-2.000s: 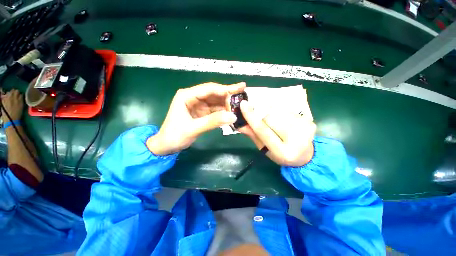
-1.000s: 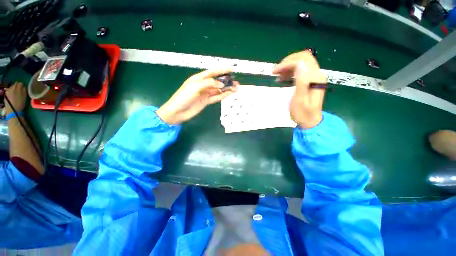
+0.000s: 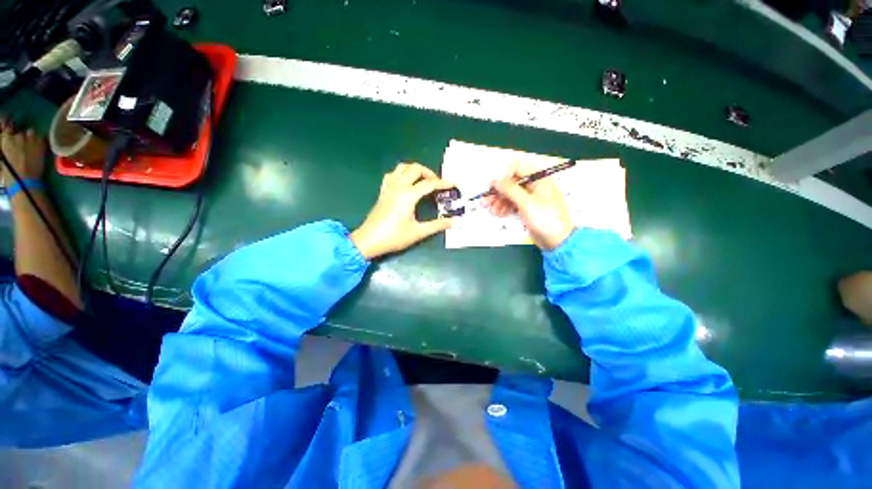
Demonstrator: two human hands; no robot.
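Note:
A small dark watch body (image 3: 447,201) lies at the left edge of the pale sticker sheets (image 3: 598,196). My left hand (image 3: 397,212) holds it between thumb and forefinger from the left. My right hand (image 3: 535,206) holds slim dark tweezers (image 3: 548,173) like a pen, their tip pointing left at the watch body. The tip is at or just over the unit; I cannot tell whether it touches. A small sticker at the tip is too small to make out.
A red tray (image 3: 182,170) with a black box (image 3: 170,110) and cables stands at left. A white rail (image 3: 382,86) crosses beyond the sheets, with waiting units (image 3: 614,83) past it. A neighbour's arm (image 3: 33,229) is at far left, another person's hand (image 3: 856,294) at far right.
My right hand has come down from the rail onto the sheets, tweezers now pointing at the unit. My left hand has lowered the watch body to the sheets' left edge.

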